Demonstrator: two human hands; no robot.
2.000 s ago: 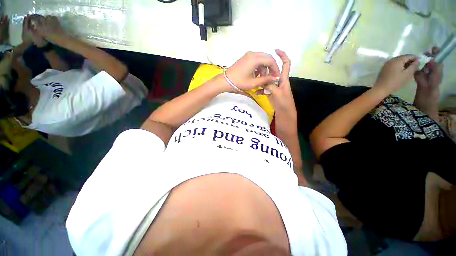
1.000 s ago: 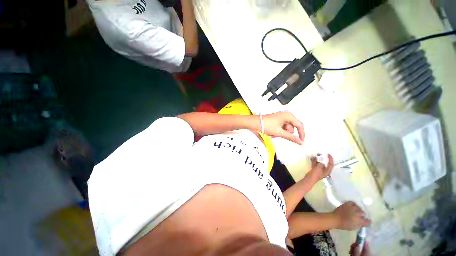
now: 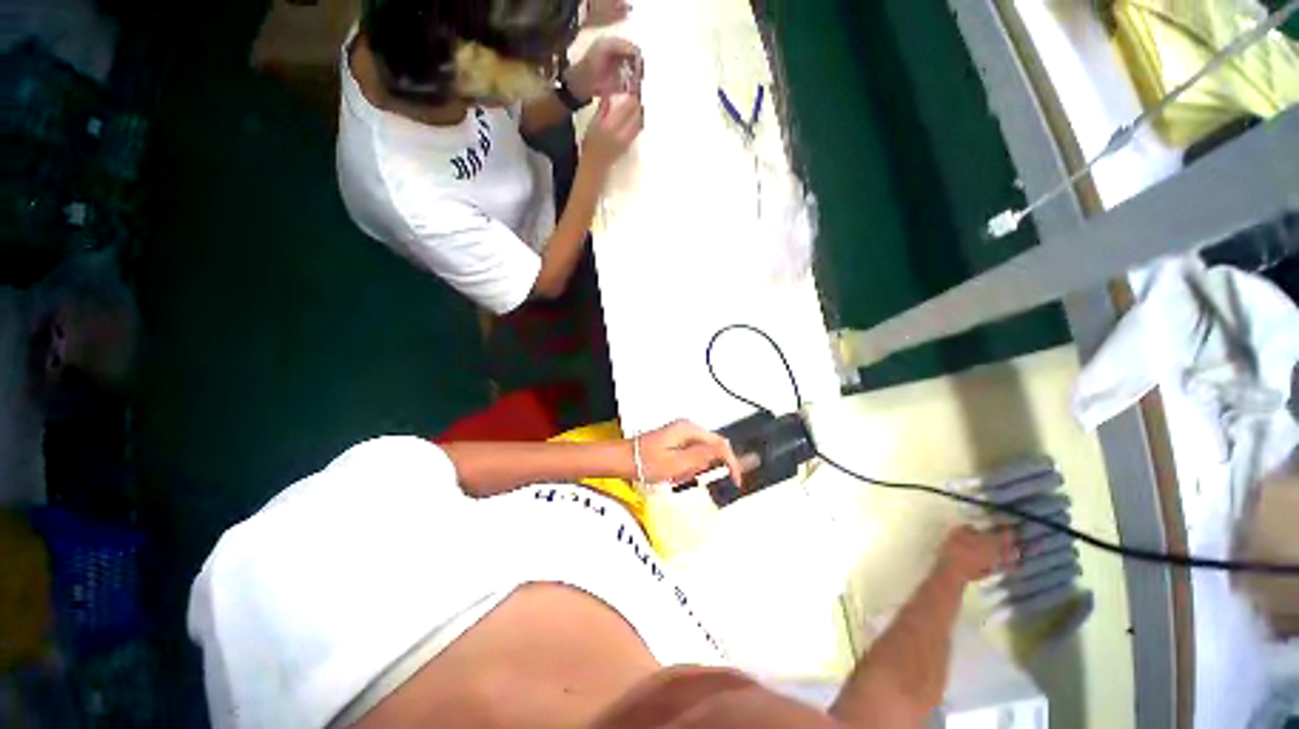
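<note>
A black bench device (image 3: 776, 444) with a looping black cord stands on the bench. My left hand (image 3: 688, 453), with a white band at the wrist, is at its near side. The fingers are bent and overlap the device; whether they hold anything is unclear. A row of grey-silver stick units (image 3: 1037, 548) lies side by side at the right. My right hand (image 3: 983, 551) is stretched out with its fingertips at the left ends of these units. Its grip is blurred and cannot be told.
A neighbour in a white shirt (image 3: 442, 171) works at the upper left. Blue-handled cutters (image 3: 742, 111) lie on the far bench. A metal upright (image 3: 1054, 271) slants across the upper right. The black cord (image 3: 912, 486) runs over the units. A white box (image 3: 993, 691) is beyond my right forearm.
The view has turned. My right hand, which held a small white thing close to me, has reached out to the row of units. My left hand has moved to the black device.
</note>
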